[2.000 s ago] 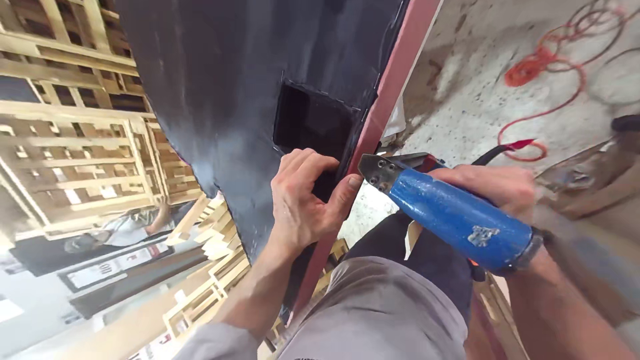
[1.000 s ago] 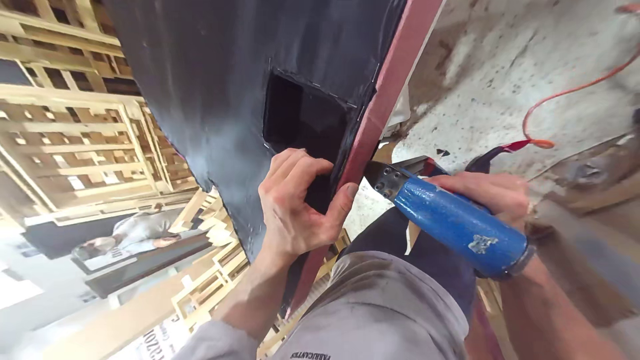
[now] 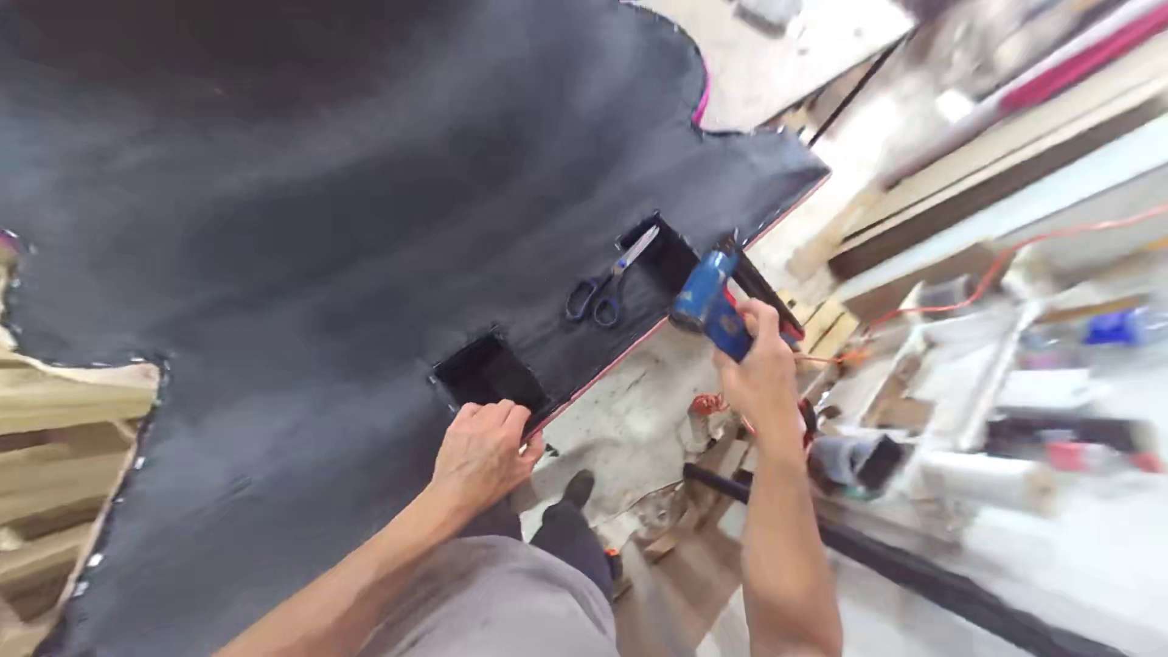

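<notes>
Black fabric (image 3: 301,228) covers a large furniture panel, with staples along its curved edges. My left hand (image 3: 486,452) rests at the panel's front edge, fingers bent over the lower side of a square black recess (image 3: 488,370); whether it pinches the fabric cannot be told. My right hand (image 3: 762,365) grips a blue pneumatic staple gun (image 3: 716,306) by its handle, its nose over the edge by a second recess (image 3: 662,251). Scissors with dark blue handles (image 3: 605,297) lie on the fabric between the recesses, their blades reaching over the second one.
Wooden framing (image 3: 68,456) stands at the left. An orange-red air hose (image 3: 985,274) runs at the right, near a cluttered area with a clear plastic container (image 3: 844,456). A dark bar or tube (image 3: 912,566) crosses the lower right. My feet are on the pale, marked floor (image 3: 620,420).
The view has turned strongly. The staple gun, near my left hand before, is now well apart from it, by the other recess. The scissors have come into view.
</notes>
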